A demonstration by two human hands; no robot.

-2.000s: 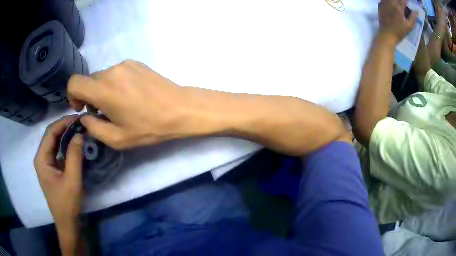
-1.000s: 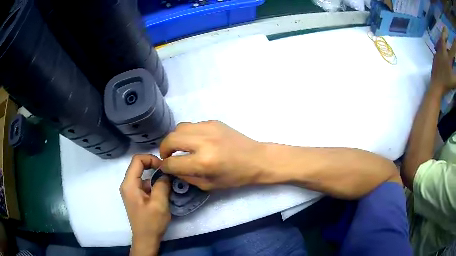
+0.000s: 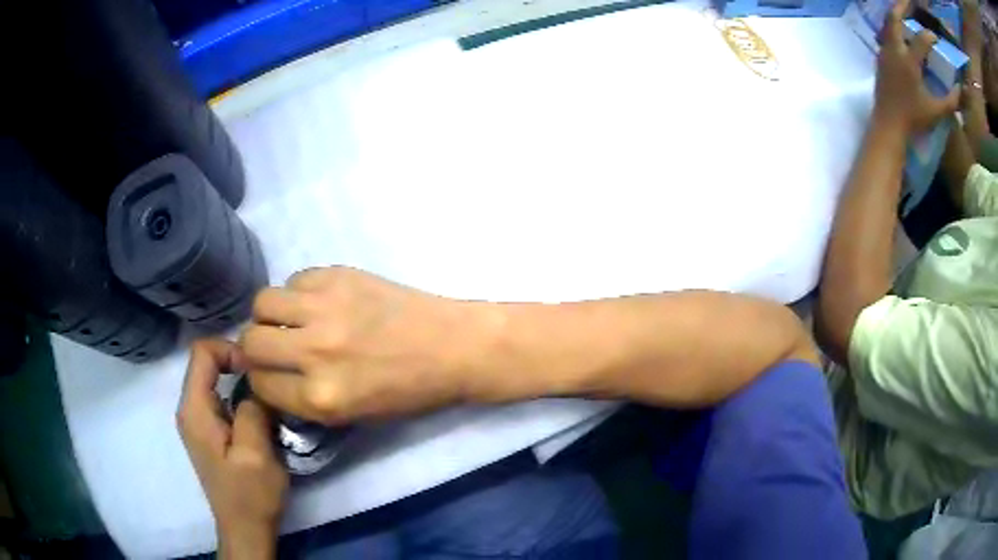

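A dark plastic housing point(image 3: 310, 451) lies on the white foam sheet near its front edge, mostly covered by my hands. My left hand point(image 3: 233, 448) grips it from the left, thumb at its inner wall. My right hand point(image 3: 339, 345) is bent over its top, fingers closed at the near wall beside the left fingertips. Whether the right fingers hold a small part is hidden. The housing's central boss is mostly hidden by the right hand.
A short stack of housings point(image 3: 186, 241) stands just beyond my hands, with taller dark columns point(image 3: 93, 142) behind and left. A blue bin point(image 3: 296, 38) is at the far edge. Yellow loops point(image 3: 750, 49) lie far right. A neighbour's arm point(image 3: 865, 241) is at right.
The camera view has shifted. The right hand now reaches lower over the housing and covers the central boss, which showed before. The left hand still holds the housing.
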